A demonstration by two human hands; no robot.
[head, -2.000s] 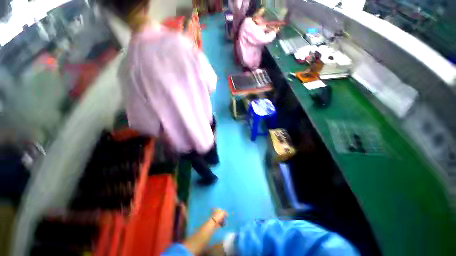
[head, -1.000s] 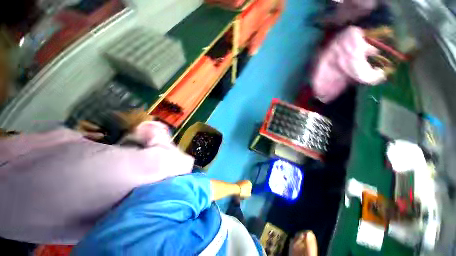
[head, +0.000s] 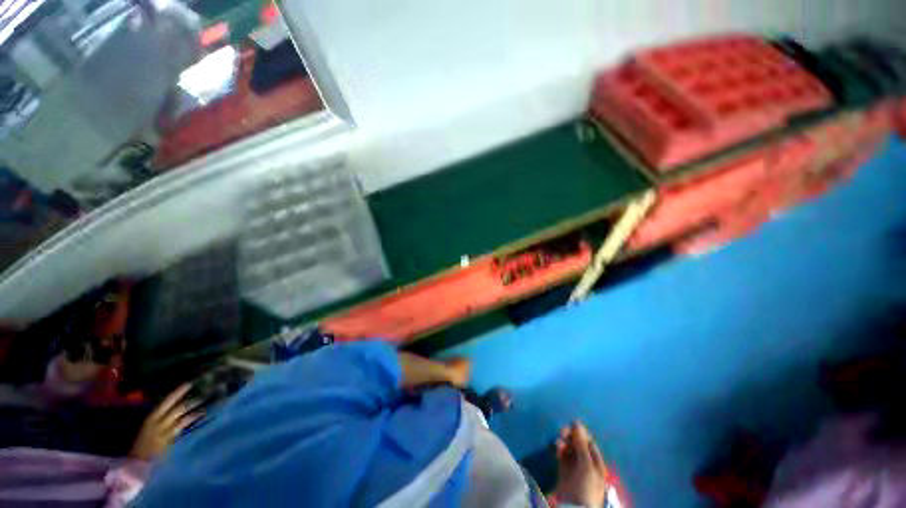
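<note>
My left hand (head: 452, 372) is small and blurred at the end of my blue sleeve (head: 288, 427), low in the centre over the blue floor. Its fingers cannot be made out and nothing shows in it. My right hand (head: 579, 461) is at the bottom edge, blurred and partly cut off, with its fingers upward; I cannot tell if it holds anything. A grey-white gridded tray stack (head: 313, 238) stands on a green bench (head: 497, 203) in front of me. Neither hand is seen touching it.
Orange-red gridded trays (head: 710, 94) sit on the bench at upper right. More orange-red trays (head: 427, 303) lie on a shelf below. Dark trays (head: 189, 303) are at left. Another person's hand (head: 164, 422) and pink sleeve are at lower left. Pink clothing (head: 844, 466) shows at lower right. Blue floor (head: 636, 357) runs alongside.
The view has swung left from the aisle and the right-hand bench to the left-hand bench. The grey-white stack is now nearer the centre. The blue stool has left the view.
</note>
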